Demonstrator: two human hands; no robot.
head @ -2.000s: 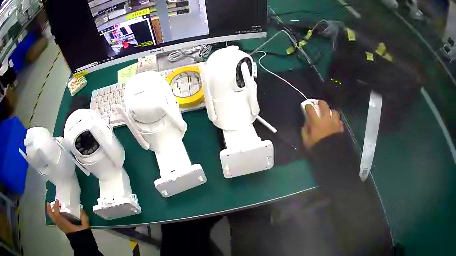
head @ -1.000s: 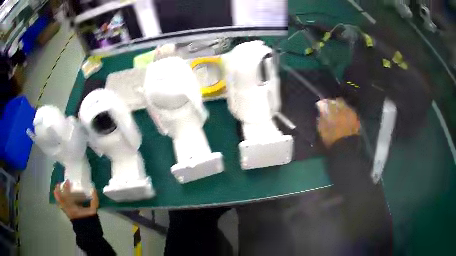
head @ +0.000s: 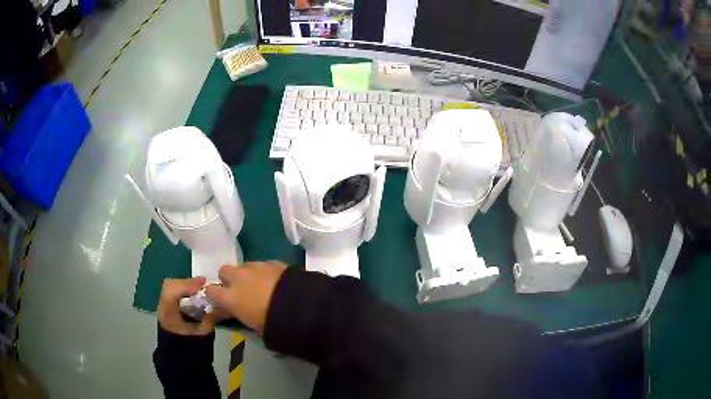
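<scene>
Several white pan-tilt cameras lie in a row on the green table. The leftmost camera (head: 183, 183) has its base at the front edge, largely hidden by both hands. My left hand (head: 181, 304) is closed around that base. My right hand (head: 251, 292) reaches across from the right, its fingertips on a small white part (head: 196, 302) at the base; its exact form is unclear. The second camera (head: 331, 175) shows its dark lens, its base hidden by my right arm. The third camera (head: 456, 179) and the rightmost camera (head: 548, 195) lie untouched.
A white keyboard (head: 374, 117) lies behind the cameras, below the monitor (head: 475, 39). A black flat object (head: 240, 117) is left of it. The white mouse (head: 616, 238) lies at the right, near a white strip (head: 664, 269). A blue bin (head: 45, 144) stands on the floor at left.
My right hand has left the mouse and moved left to the leftmost camera's base. My left hand stays at that base. The view has shifted left and closer.
</scene>
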